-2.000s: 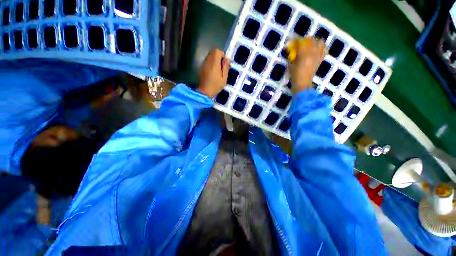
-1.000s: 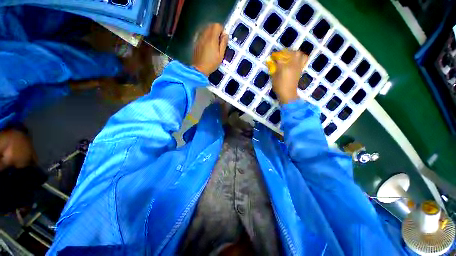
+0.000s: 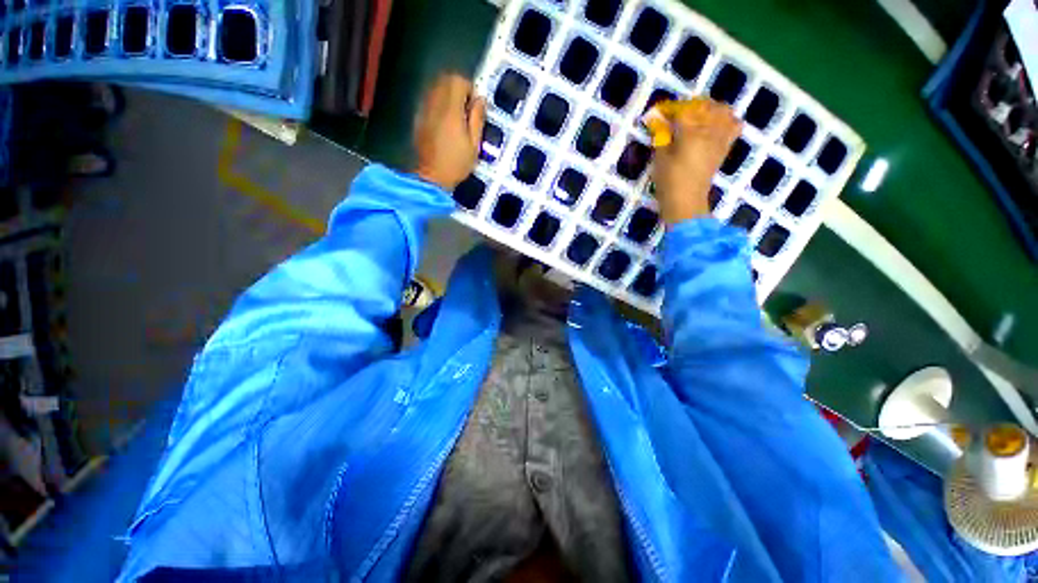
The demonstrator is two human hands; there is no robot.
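A white pocket tray [image 3: 546, 155] lies tilted on the green bench, its top edge cut off by the picture. Its rounded pockets hold small dark glossy pieces [image 3: 532, 32], one in each pocket that shows. My left hand [image 3: 447, 131] is at the tray's left edge, fingers curled over the rim; it is slightly blurred. My right hand [image 3: 697, 137] is over the middle of the tray with a small yellow-orange pad [image 3: 660, 121] pinched in its fingertips, over a pocket. The hand covers the pockets beneath it.
A blue pocket tray [image 3: 290, 68] tops a stack at upper left. Dark trays [image 3: 1002, 97] stand at upper right. A small bottle [image 3: 810, 323], a round white disc [image 3: 914, 403] and a ribbed round device [image 3: 998, 501] are at lower right. Grey floor [image 3: 256, 222] shows at left.
Since one second ago, my right hand has moved right over the tray with the yellow-orange pad. My left hand stays at the left edge. The camera view has shifted; the person at left has left view.
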